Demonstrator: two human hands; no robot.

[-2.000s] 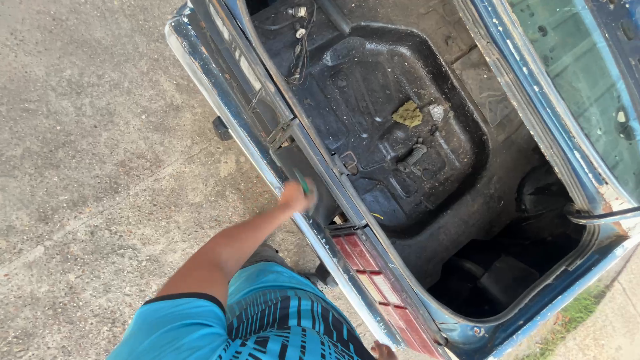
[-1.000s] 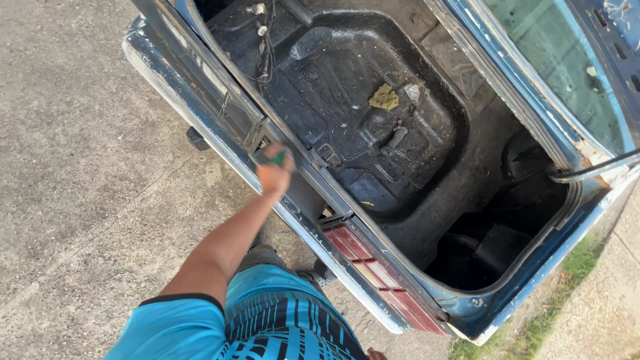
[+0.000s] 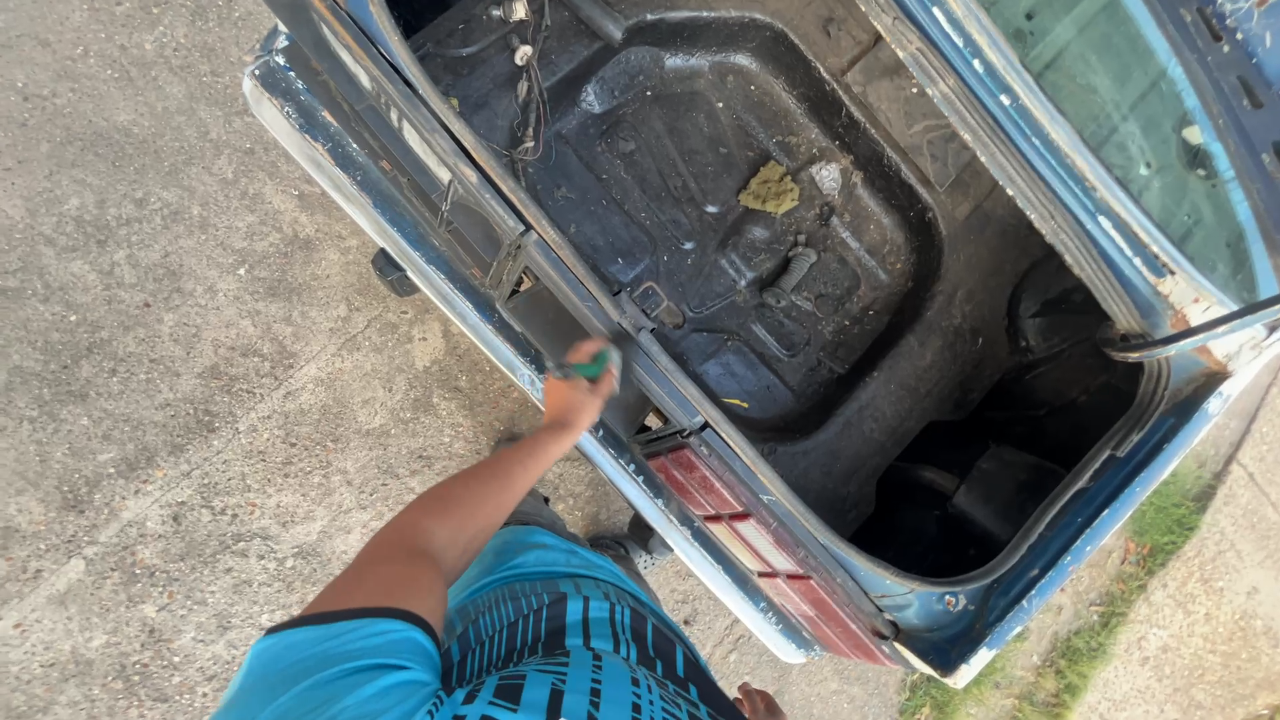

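Observation:
My left hand point(image 3: 580, 388) is closed around a small, blurred green object point(image 3: 592, 364), whose kind I cannot tell. It is over the dark rear panel point(image 3: 560, 322) between the chrome bumper and the trunk sill of an old blue car. Just below and right of the hand is a red and clear tail light point(image 3: 740, 545). Only the fingers of my right hand point(image 3: 757, 702) show at the bottom edge, beside my blue patterned shirt; whether they hold anything is hidden.
The open trunk point(image 3: 690, 200) holds a yellow foam piece point(image 3: 770, 188), a ribbed hose piece point(image 3: 795, 272) and loose wiring point(image 3: 528, 100). The chipped bumper point(image 3: 400, 225) runs diagonally in front of me. Concrete point(image 3: 200, 350) lies to the left, grass point(image 3: 1130, 590) at lower right.
My left hand, still around the green object, has moved along the rear panel, first away from the tail light and then back toward it. The view has shifted somewhat.

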